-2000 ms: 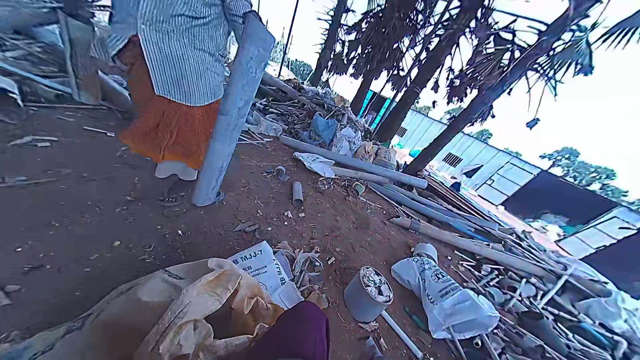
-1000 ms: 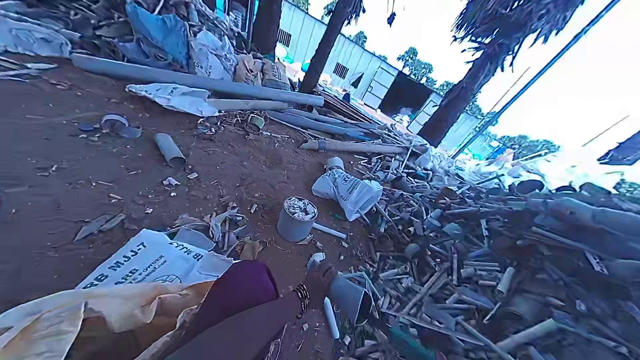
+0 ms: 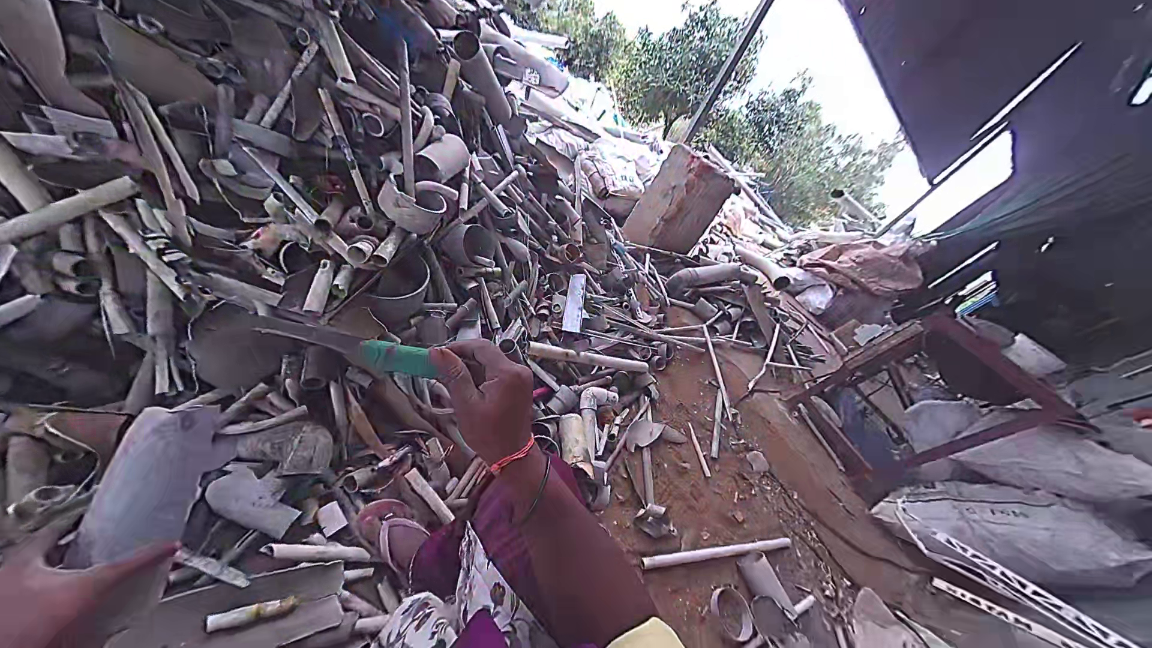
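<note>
My right hand (image 3: 490, 396), with an orange string at the wrist, grips the green handle (image 3: 400, 359) of a knife. Its long, dull blade (image 3: 310, 333) points left across the scrap pile. My left hand (image 3: 85, 585) is blurred at the lower left edge, thumb and fingers spread around the lower end of a curved grey plastic pipe piece (image 3: 148, 481); whether it grips the piece is unclear. Below my right hand lie short pipe offcuts (image 3: 315, 552) and a broad flat piece (image 3: 243, 603). A sandalled foot (image 3: 396, 535) shows among them.
A high heap of broken pipes (image 3: 432, 207) fills the left and middle. A rectangular block (image 3: 679, 198) stands on its far side. Brown soil (image 3: 684, 450) shows at centre right, beside a rusty metal frame (image 3: 999, 436) and white sacks (image 3: 1017, 540). Dark sheeting (image 3: 1035, 180) hangs above.
The view has swung far round to the pipe heap. One second ago a hand reached to a grey container on the ground; now my right hand holds a green-handled knife and my left hand is in view.
</note>
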